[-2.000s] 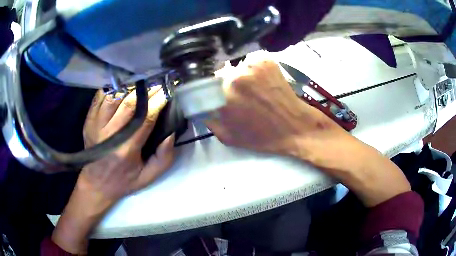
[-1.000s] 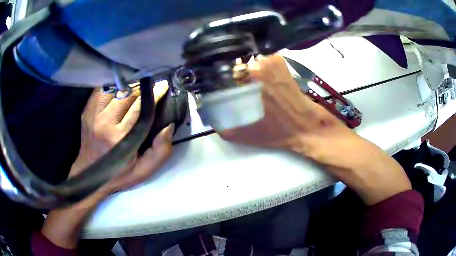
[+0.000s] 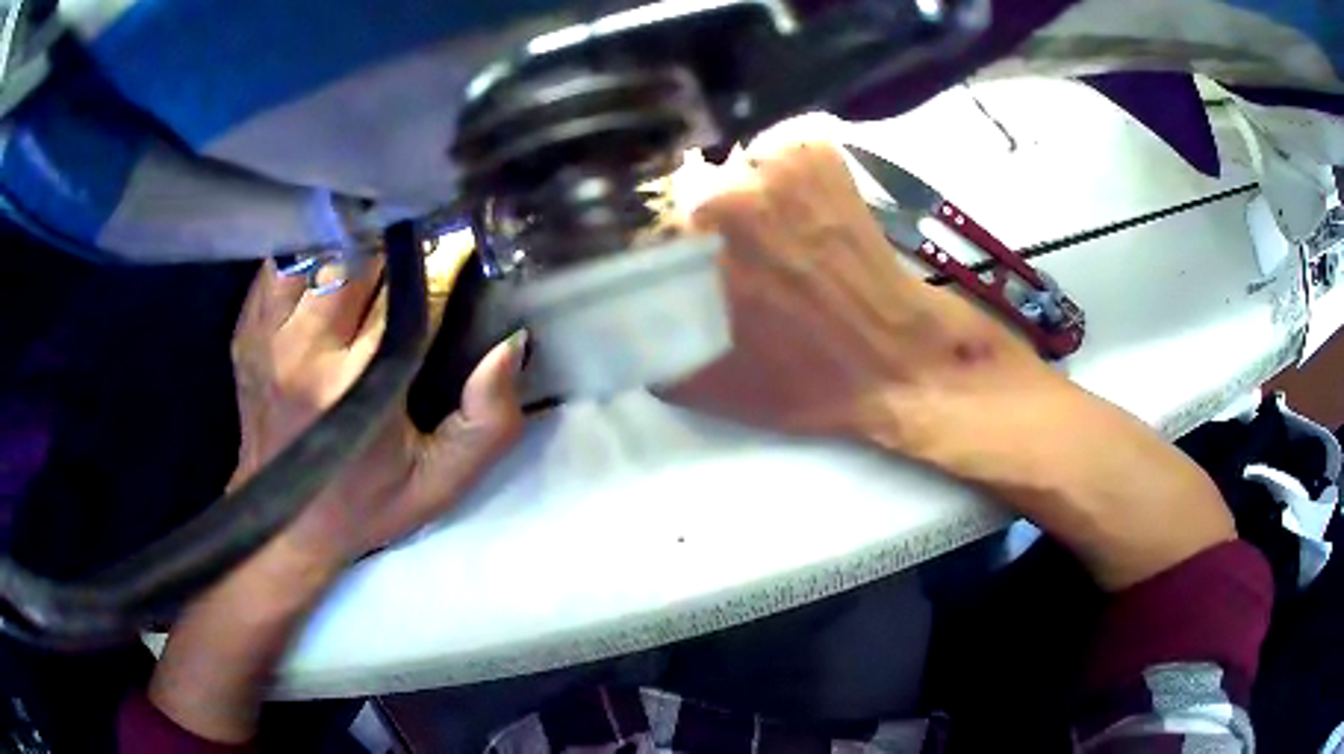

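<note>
The black garment piece (image 3: 118, 383) lies on the left of the white table and runs under my left hand. My left hand (image 3: 339, 398) presses on it with fingers spread, fingertips hidden at the presser foot area (image 3: 332, 262). The thumb rests on the cloth edge. My right hand (image 3: 803, 295) is bent beside the needle area; its fingertips are hidden behind the blurred tension knob assembly (image 3: 590, 192) and pale cylinder, so its grip cannot be seen. The sewing machine head (image 3: 280, 103), blue and white, looms across the top.
Red-handled thread snips (image 3: 1002, 280) lie on the table right of my right hand. A dark curved bar (image 3: 221, 538) crosses at left, near the camera. A purple scrap (image 3: 1157, 115) is at upper right. The table's ruler edge (image 3: 708, 619) curves in front; dark cloth with white edges (image 3: 1282, 479) is at right.
The machine head, knob and curved bar have shifted in the picture, first rightward, then left. My left thumb has moved slightly right and up on the cloth. My right hand stays beside the needle area.
</note>
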